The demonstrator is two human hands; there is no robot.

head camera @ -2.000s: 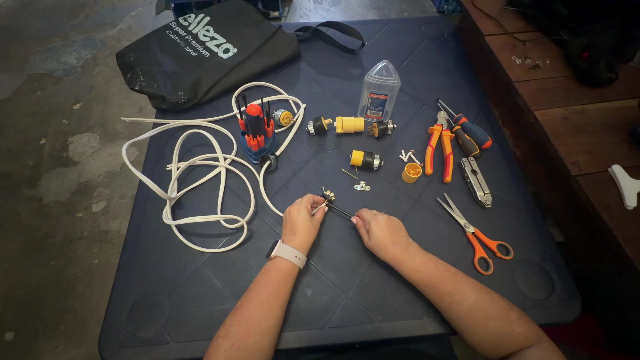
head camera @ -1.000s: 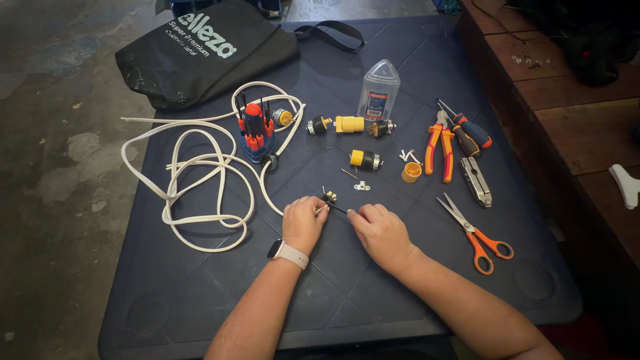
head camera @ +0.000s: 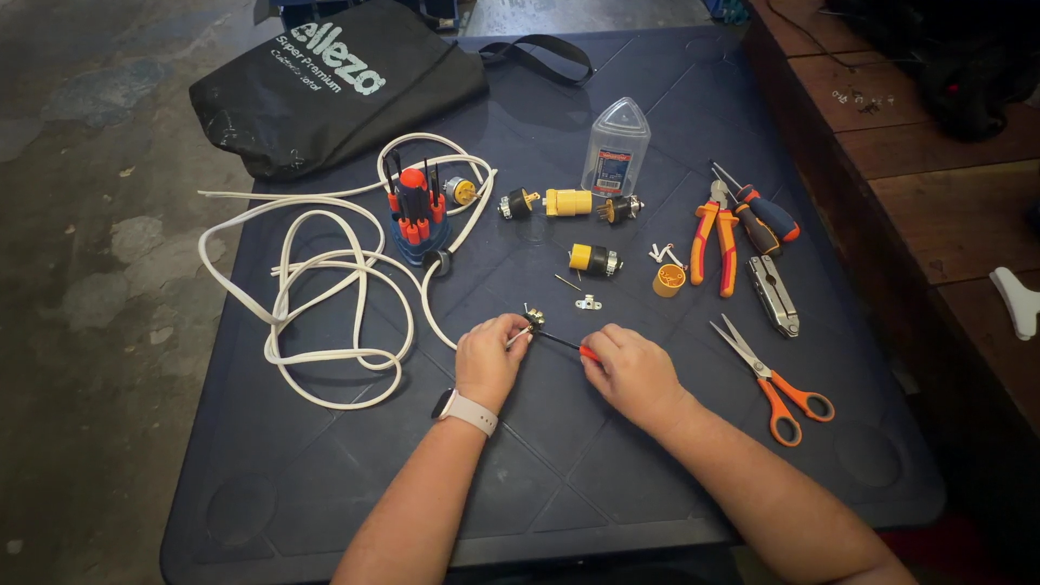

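Note:
My left hand (head camera: pixel 489 357) grips a small electrical plug core (head camera: pixel 534 318) together with the end of the white cable (head camera: pixel 439 321). In my right hand (head camera: pixel 634 370) is a screwdriver (head camera: pixel 561 340) with a red handle and a dark shaft, its tip at the plug core. Just beyond lie a metal cord clamp (head camera: pixel 588 303), a thin metal pin (head camera: pixel 568 282) and a yellow and black connector (head camera: pixel 595 259). A yellow cylindrical plug shell (head camera: pixel 669 279) stands to the right, beside small white pieces (head camera: pixel 662 253). Exactly where the tip seats is too small to tell.
Orange scissors (head camera: pixel 768 378), a multitool (head camera: pixel 773 296), red-yellow pliers (head camera: pixel 715 236) and screwdrivers (head camera: pixel 768 215) lie right. A screwdriver stand (head camera: pixel 418 240) is within the cable coils at left. Farther back are a yellow connector (head camera: pixel 568 202), a clear plastic case (head camera: pixel 619 146) and a black bag (head camera: pixel 341 89).
My right hand has shifted slightly at the screwdriver, and its red handle now shows between the fingers. My left hand stays in nearly the same place with the plug core.

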